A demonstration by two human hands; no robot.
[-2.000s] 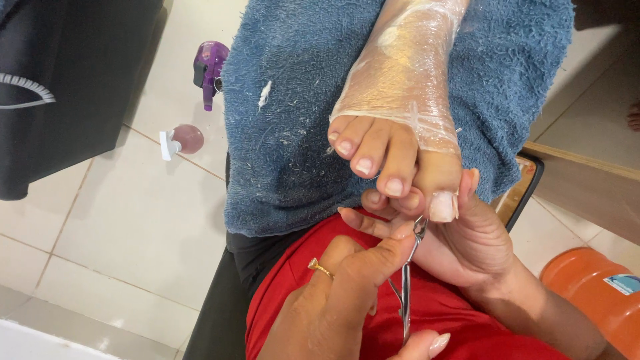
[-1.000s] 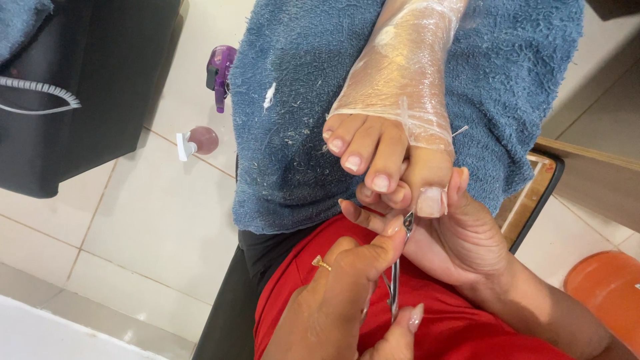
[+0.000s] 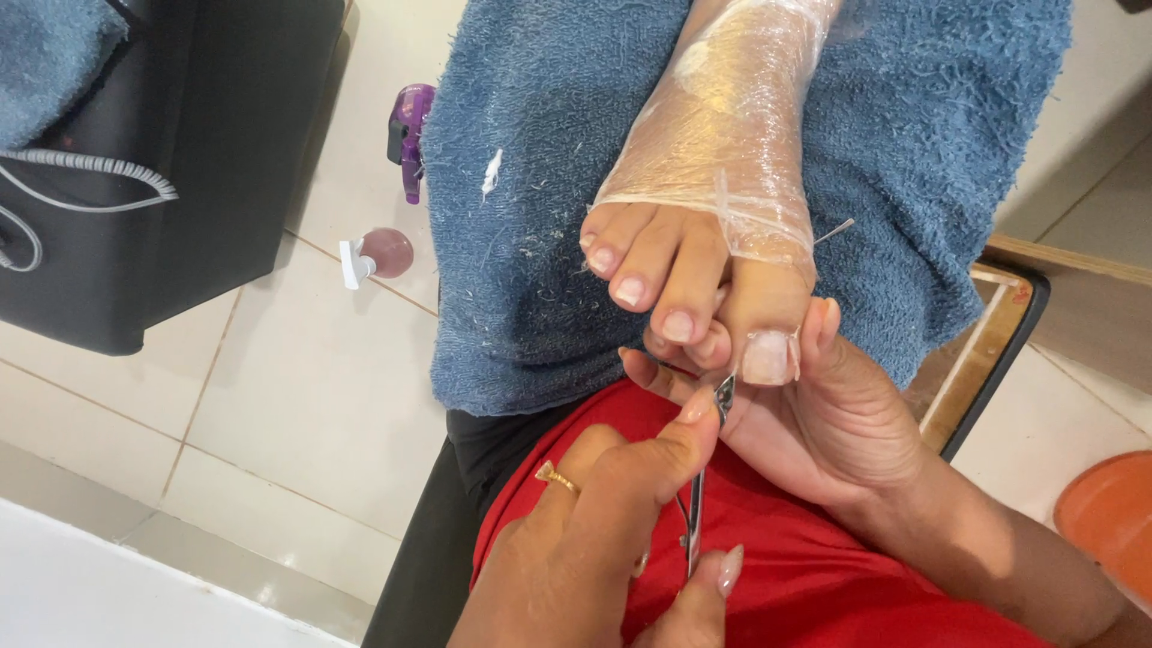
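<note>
My left hand [image 3: 594, 513], with a gold ring, holds metal cuticle nippers [image 3: 697, 504]. Their jaws are at the inner side of the big toe [image 3: 768, 355], near its nail. My right hand [image 3: 837, 414] is palm up, its thumb against the outer side of that toe and its fingers behind the toes. The foot [image 3: 720, 153] belongs to another person and is wrapped in clear plastic film down to the base of the toes. Under it lies a blue towel [image 3: 531, 297]. The nipper handles are partly hidden by my left hand.
At the left stand a black container or cart [image 3: 225, 162] and a coiled grey cord [image 3: 99, 162]. A purple device [image 3: 411, 135] and a pump bottle of pinkish liquid [image 3: 387, 253] are on the tiled floor. An orange container [image 3: 1111, 513] is at lower right.
My left thumb has come nearer the nipper handles. The jaws remain near the big toe, and my right hand still supports it. The view has shifted somewhat.
</note>
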